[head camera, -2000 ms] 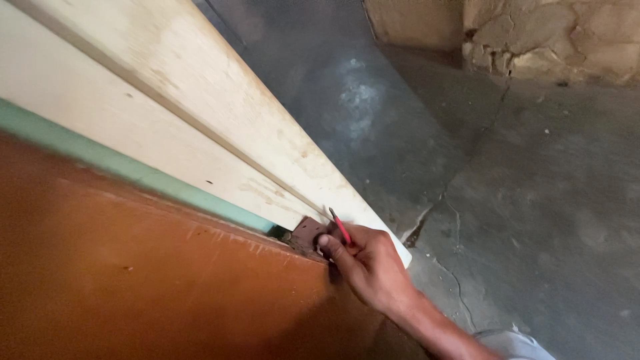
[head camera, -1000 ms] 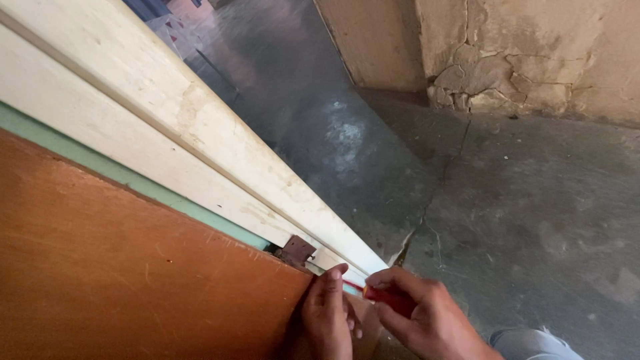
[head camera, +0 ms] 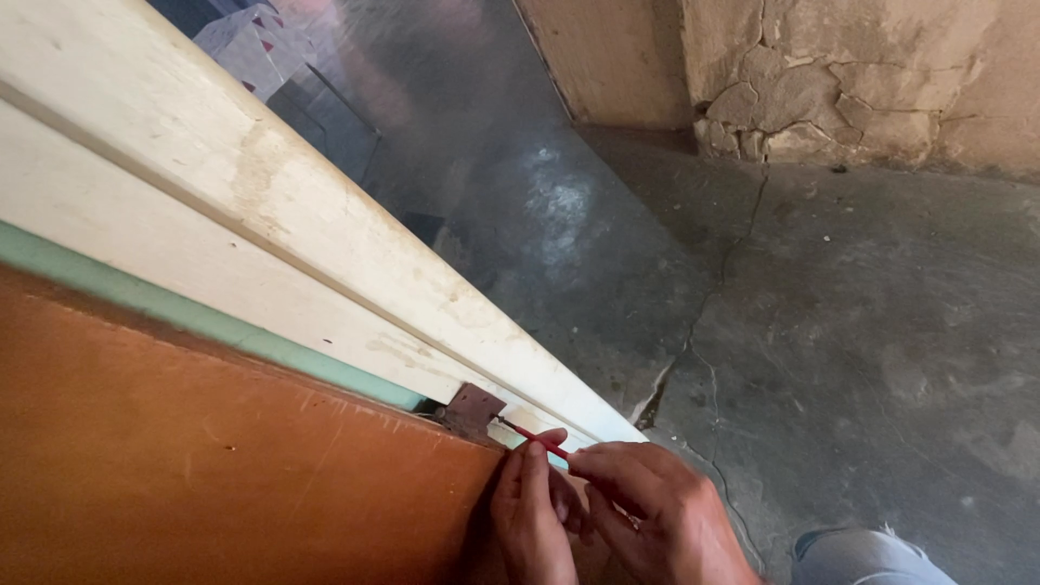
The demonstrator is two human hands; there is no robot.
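Note:
A rusty brown metal hinge (head camera: 474, 408) lies against the cream door frame (head camera: 349, 260), beside the edge of the orange-brown wooden door (head camera: 244, 439). My right hand (head camera: 662, 508) grips the handle of a screwdriver, mostly hidden in the fingers. Its red shaft (head camera: 532, 437) points up and left, and the dark tip is at the hinge's lower right edge, by a screw. With thumb and fingers, my left hand (head camera: 536, 504) pinches the red shaft just in front of the right hand. A pale green strip (head camera: 211, 323) runs between the door and the frame.
Beyond the frame stretches a dark concrete floor (head camera: 853, 349) with a long crack. A wall with cracked, peeling plaster (head camera: 812, 89) stands at the back right. At top left is a patterned cloth (head camera: 264, 49) above thin dark legs. A denim-covered knee (head camera: 865, 556) shows at bottom right.
Two seconds ago only one hand was in view, at the hinge with the red tool. Both hands are now on the screwdriver, and its tip has moved up to the hinge since one second ago.

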